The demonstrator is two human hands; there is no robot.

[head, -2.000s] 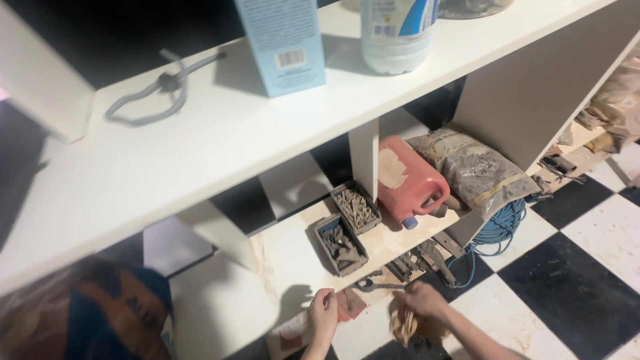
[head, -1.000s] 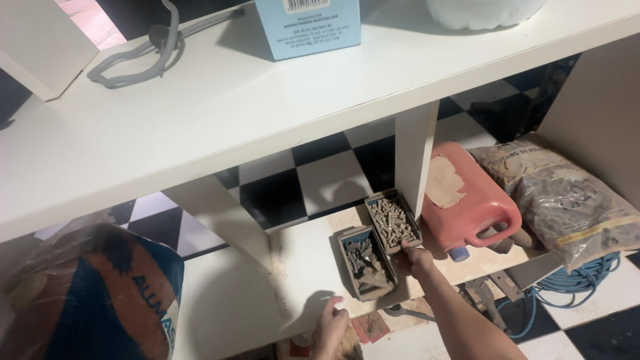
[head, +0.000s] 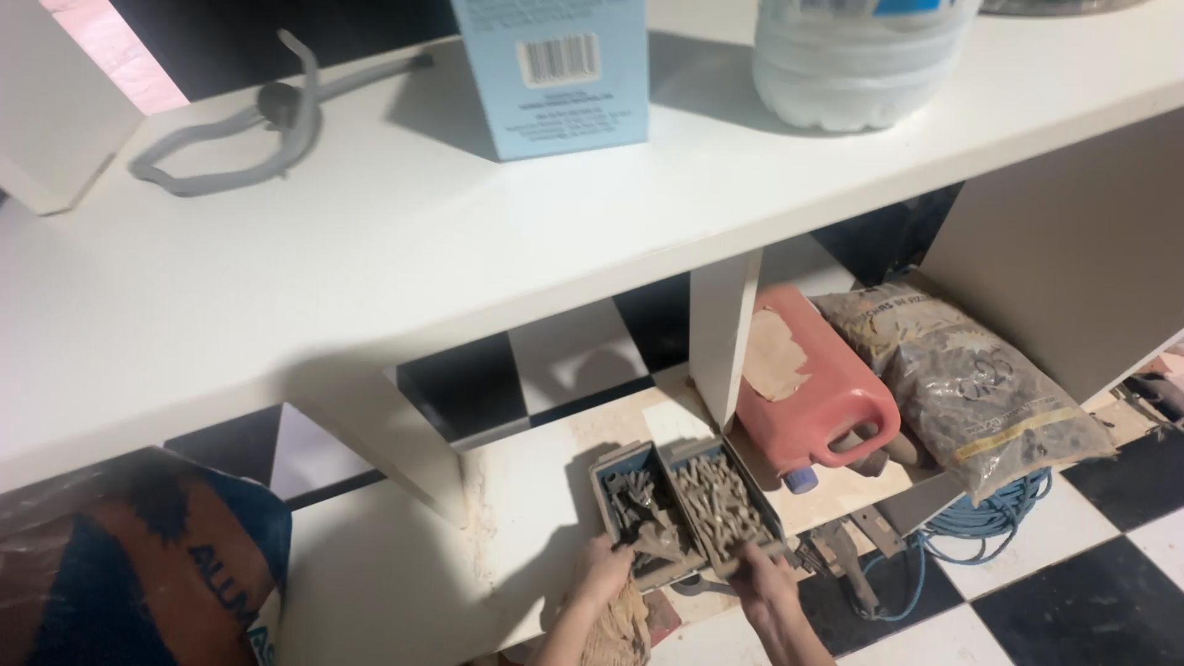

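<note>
Two small open boxes stand side by side on the lower shelf. My left hand (head: 603, 575) has its fingers on the near left corner of the left box (head: 645, 527), which holds assorted dusty metal pieces. On the near edge of the right box (head: 726, 504), full of what look like screws or wall plugs, rests my right hand (head: 763, 575), thumb on top. A crumpled tan cloth or glove (head: 618, 629) lies beside my left hand; whether that hand also holds it cannot be told.
Right of the boxes are a divider (head: 724, 333), a red plastic jerrycan (head: 814, 379), a filled plastic bag (head: 990, 388) and coiled blue rope (head: 994, 523). The upper shelf (head: 555, 240) overhangs, bearing a light blue box (head: 555, 83), bottle (head: 860, 65) and grey tube (head: 222, 157).
My right hand has gone from the tools by the shelf's edge to the right box. My left hand has moved up to the left box. The boxes now sit straighter, side by side.
</note>
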